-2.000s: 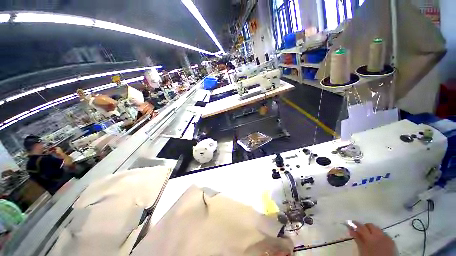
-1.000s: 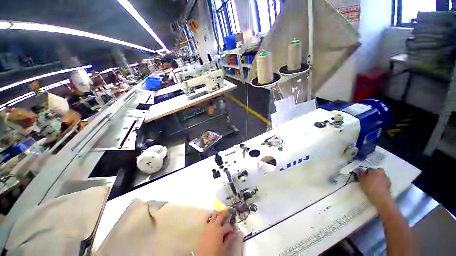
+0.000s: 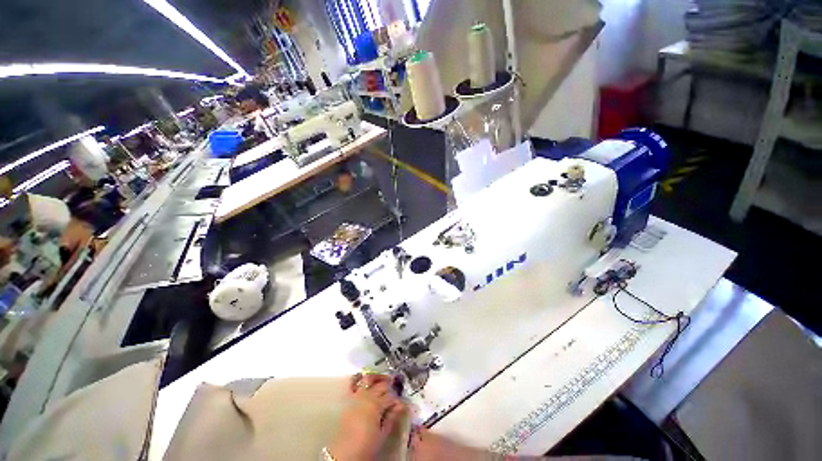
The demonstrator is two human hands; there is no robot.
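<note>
A beige panel (image 3: 270, 416) lies on the white machine table at the left of the sewing machine head (image 3: 514, 261). My left hand (image 3: 365, 419) lies on the panel's right edge, its fingertips close beside the needle area (image 3: 413, 360). My right hand (image 3: 431, 445) is low at the bottom, its forearm coming in from the right, and meets the left hand at the panel edge. Its fingers are partly hidden, so its grip cannot be told. The presser foot is too blurred to make out.
More beige panels (image 3: 90, 414) lie at the far left. A black cord (image 3: 656, 317) and small tools (image 3: 616, 275) lie by the blue motor (image 3: 635, 176). A beige panel (image 3: 757, 396) is on the right side shelf. Thread cones (image 3: 425, 87) stand behind the head. A white round unit (image 3: 239, 293) sits beyond the table.
My right hand has moved from the motor end of the table to the panel edge beside my left hand, leaving small items and the cord there. The view has shifted.
</note>
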